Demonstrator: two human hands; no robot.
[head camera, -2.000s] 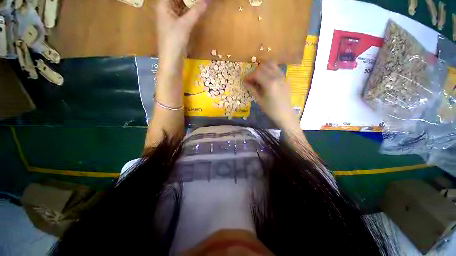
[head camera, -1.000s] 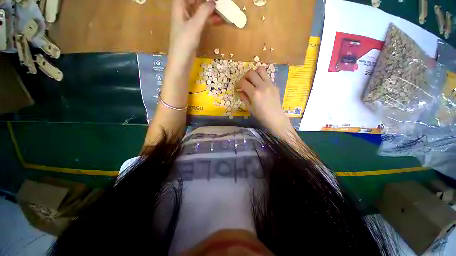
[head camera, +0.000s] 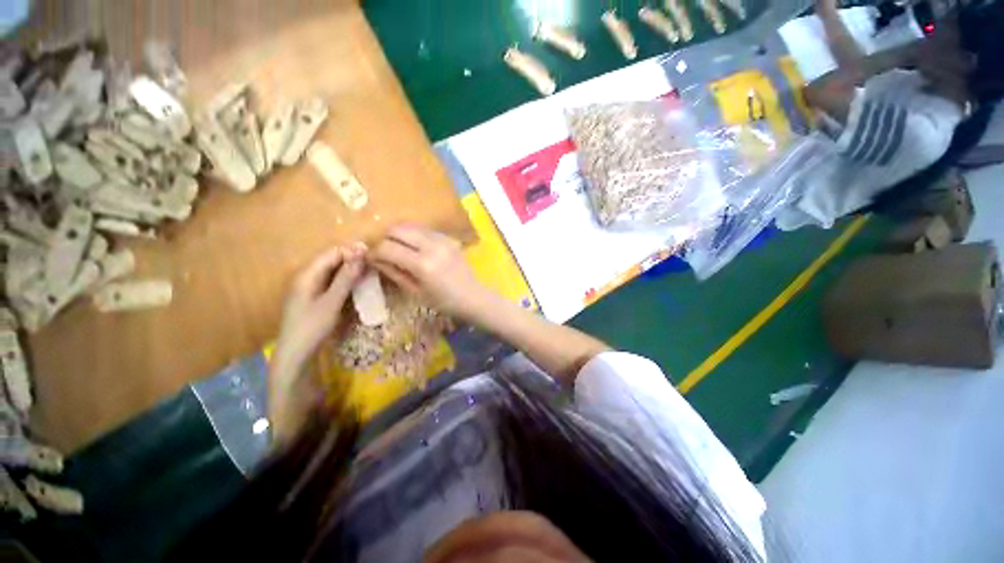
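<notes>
My left hand and my right hand meet over the near edge of the brown board. Their fingertips hold a cream elongated housing between them, its lower end pointing toward my body. Whether a small insert is in my right fingers is hidden. The pile of small round inserts lies just below the hands on the yellow printed sheet. One housing lies apart on the board, holes showing, above my hands.
Many housings are heaped on the brown board at left. A clear bag of inserts lies on white paper. Spaced housings lie on green beyond. Another person is at upper right; a cardboard box stands on the floor.
The view has turned and shifted, showing the housing heap and another person. My right hand has left the insert pile and joined my left hand at the housing.
</notes>
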